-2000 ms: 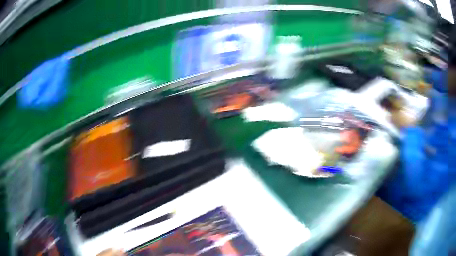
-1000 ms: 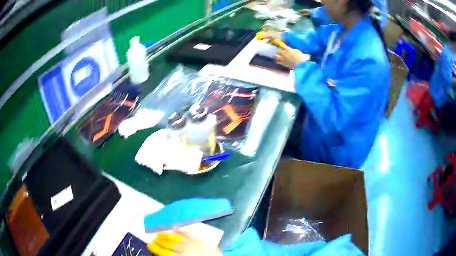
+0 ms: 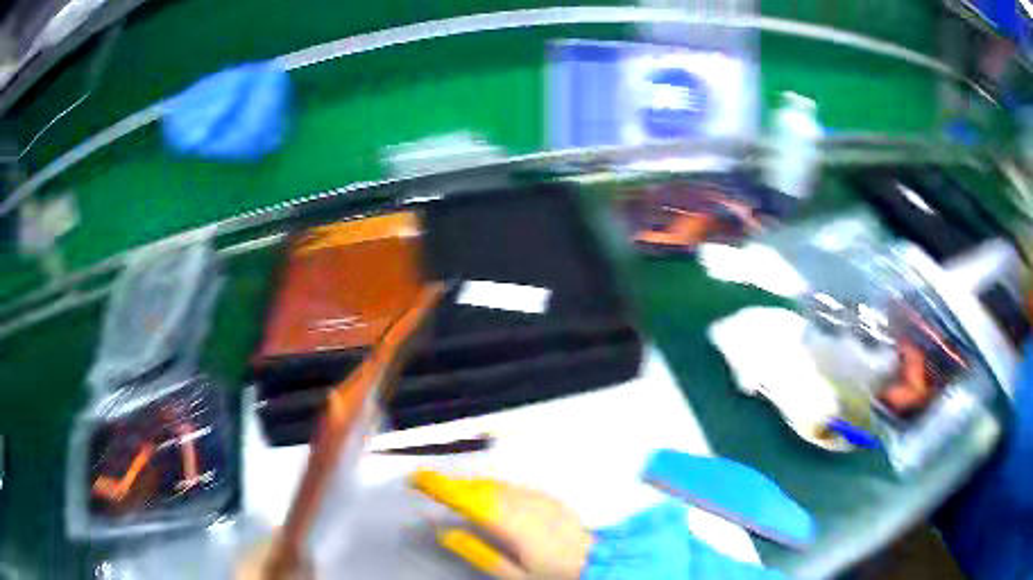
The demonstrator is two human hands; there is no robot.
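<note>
A tablet (image 3: 340,425) with an orange-brown face stands tilted, nearly edge-on, over the white work mat (image 3: 589,453). My left hand (image 3: 267,562) is cut off by the bottom edge and blurred; it grips the tablet's lower end. My right hand (image 3: 515,527), with yellow finger cots, is over the mat to the right of the tablet, fingers apart and empty. The flat blue scraper (image 3: 731,496) lies across the mat's right edge, beside my right sleeve. A thin dark pointed blade (image 3: 436,444) lies on the mat behind my right hand.
Black foam trays (image 3: 532,351) are stacked behind the mat, with an orange-backed tablet (image 3: 346,283) in the top one. Bagged printed film (image 3: 153,459) lies left. Right are a white cloth (image 3: 776,357), clear bags (image 3: 940,419) and a white squeeze bottle (image 3: 795,147). Another person's blue sleeve (image 3: 997,499) shows far right.
The view has swung left. The tablet, earlier flat and partly in view, is now tilted up. My right hand is now away from the blue scraper, over the mat.
</note>
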